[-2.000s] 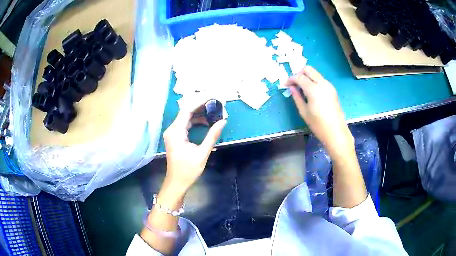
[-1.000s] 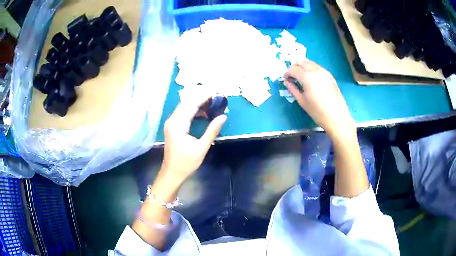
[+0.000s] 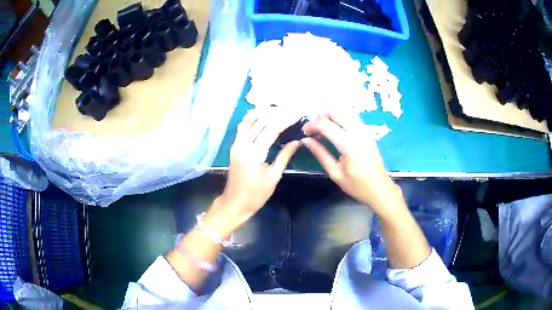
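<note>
My left hand (image 3: 257, 160) grips a black sleeve (image 3: 293, 134) above the bench's front edge. My right hand (image 3: 348, 154) meets it, with its fingertips at the sleeve's right end. Whether the right fingers hold a white insert is hidden. A bright pile of white inserts (image 3: 308, 75) lies just beyond both hands, with a few spread out at its right. The blue parts bin (image 3: 330, 27) stands behind the pile with dark parts in it.
At left is a lined tray (image 3: 151, 106) with loose black cylinders (image 3: 130, 54) and crinkled plastic around its rim. At right, black cylinders (image 3: 505, 57) stand on cardboard sheets (image 3: 466, 100). Blue crates (image 3: 15, 233) are below left. A person's pale sleeve (image 3: 526, 224) is at far right.
My right hand has moved left from the loose inserts to the black sleeve in my left hand. The bench items appear shifted to the right in the view.
</note>
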